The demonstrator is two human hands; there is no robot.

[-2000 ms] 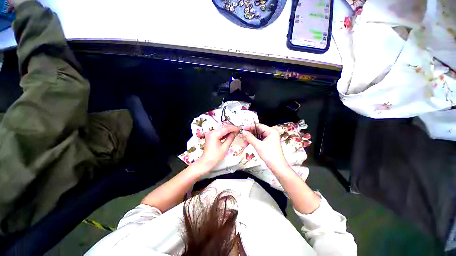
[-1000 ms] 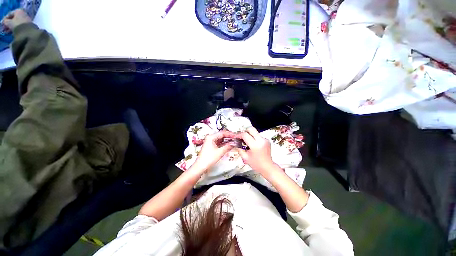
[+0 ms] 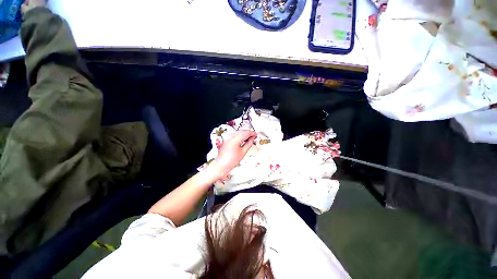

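A white floral garment piece (image 3: 278,163) lies bunched on my lap, with red-pink flowers and green leaves. My left hand (image 3: 235,148) is on its upper left part, the fingertips pinching the cloth. My right hand is not in view, and its arm no longer shows. A thin pale line runs from near the cloth's right edge out to the right edge of the picture; I cannot tell what it is. No needle or tool can be made out at my left fingertips.
On the white table (image 3: 180,27) are a grey-blue tray (image 3: 246,18) of buttons, a phone (image 3: 332,27) with a lit screen, and a large floral garment pile (image 3: 414,71) hanging over the edge. A person's olive sleeve (image 3: 60,103) is at left. A dark grey cloth-covered thing (image 3: 441,174) stands at right.
My right hand has left the cloth and the picture. My left hand stays on the cloth. The pale line at right has appeared. The view has shifted slightly.
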